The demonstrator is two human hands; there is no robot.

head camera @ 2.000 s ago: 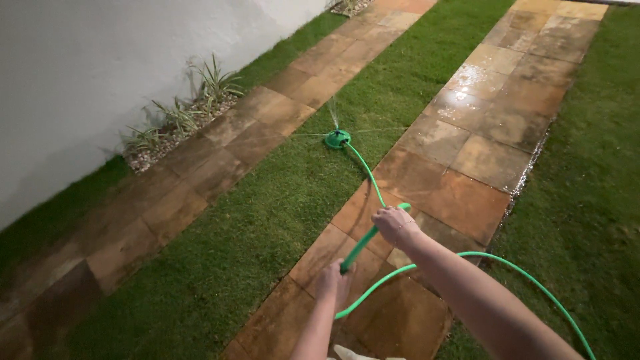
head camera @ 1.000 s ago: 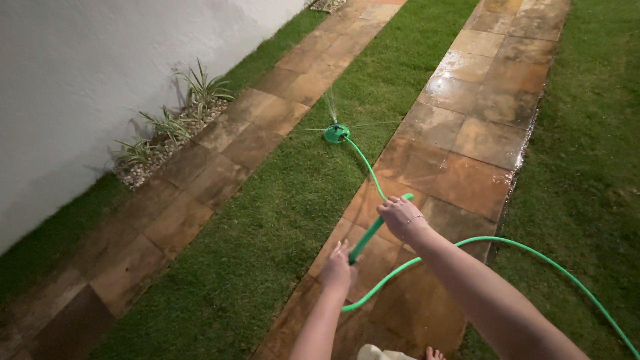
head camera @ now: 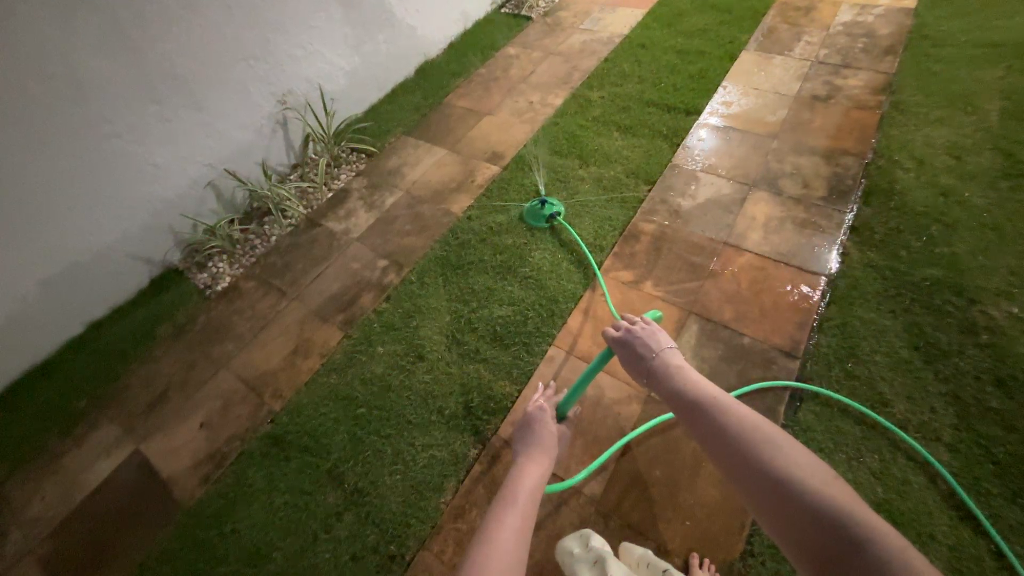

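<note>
A green tube-like handle slants between my two hands above the wet stone path. Around its upper part, just below the short bent tip, my right hand is closed. My left hand is at the lower end, its fingers partly spread and blurred; whether it grips is hard to tell. Farther off, a round green lawn sprinkler stands on the grass and throws thin jets of water. A light green garden hose runs from it towards my right hand. Another stretch of hose curves over the path and right-hand grass, partly behind my arms.
Two stone-tile paths run between strips of grass; the right-hand path is wet and shiny. A white wall rises at the left, with striped leafy plants in a pebble bed. Bare toes show at the bottom.
The fingers of my left hand have opened somewhat at the lower end of the green handle. My right hand has stayed around its upper part. The sprinkler keeps spraying.
</note>
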